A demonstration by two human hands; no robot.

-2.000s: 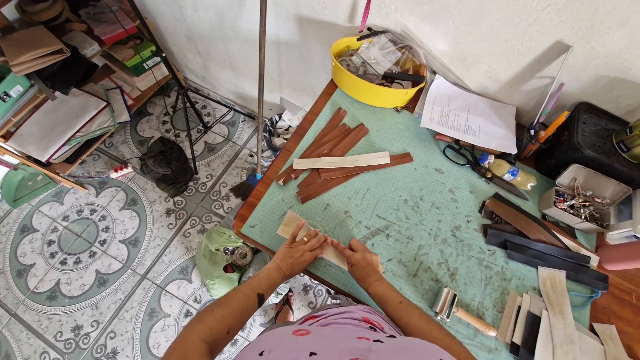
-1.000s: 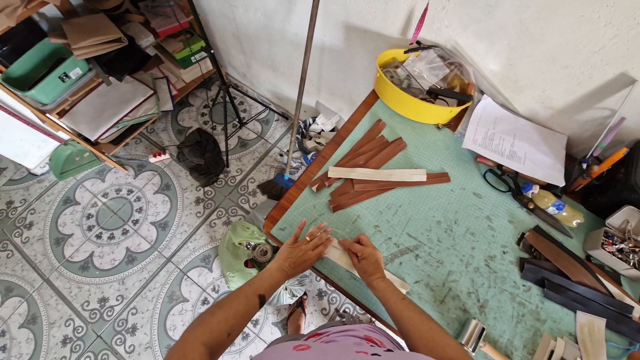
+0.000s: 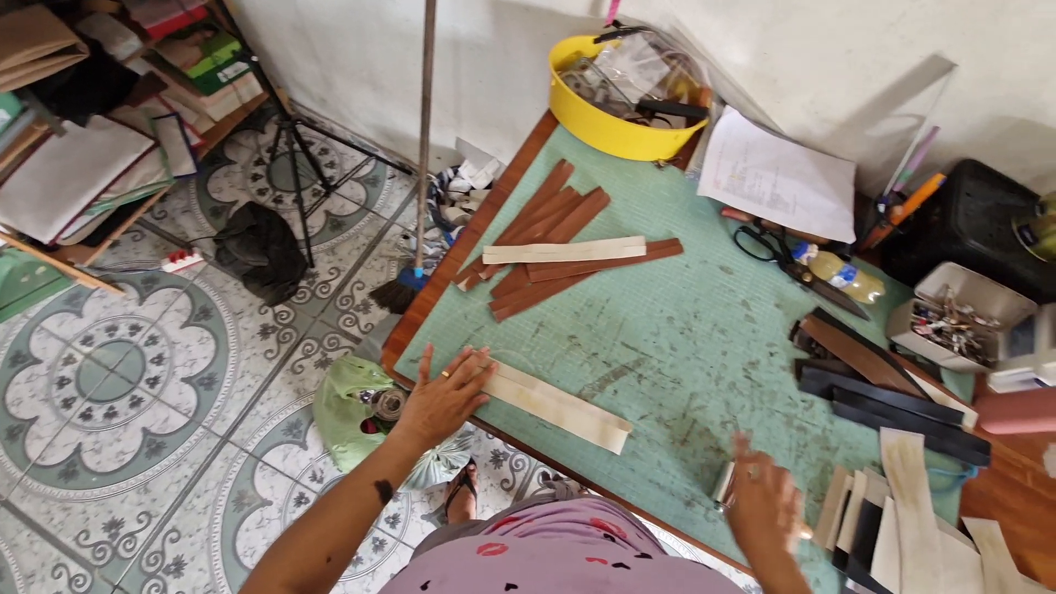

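My left hand point(image 3: 450, 396) lies flat, fingers apart, over the left end of a cream strip point(image 3: 561, 404) near the front edge of the green cutting mat point(image 3: 660, 346). My right hand point(image 3: 761, 495), blurred, is over a metal roller point(image 3: 724, 485) with a wooden handle; whether it grips the handle cannot be told. Farther back, several brown strips point(image 3: 569, 216) lie crossed, with another cream strip point(image 3: 569, 250) on top of them.
A yellow tub point(image 3: 627, 140) of supplies stands at the back corner beside printed paper point(image 3: 775, 173). Large scissors point(image 3: 813, 280), a bottle point(image 3: 846, 276), dark strips point(image 3: 899, 412) and cream pieces point(image 3: 907, 495) lie on the right. A green bag point(image 3: 346, 412) hangs by the table's left corner.
My right hand has left the cream strip and moved right to the roller. My left hand has stayed by the strip's left end.
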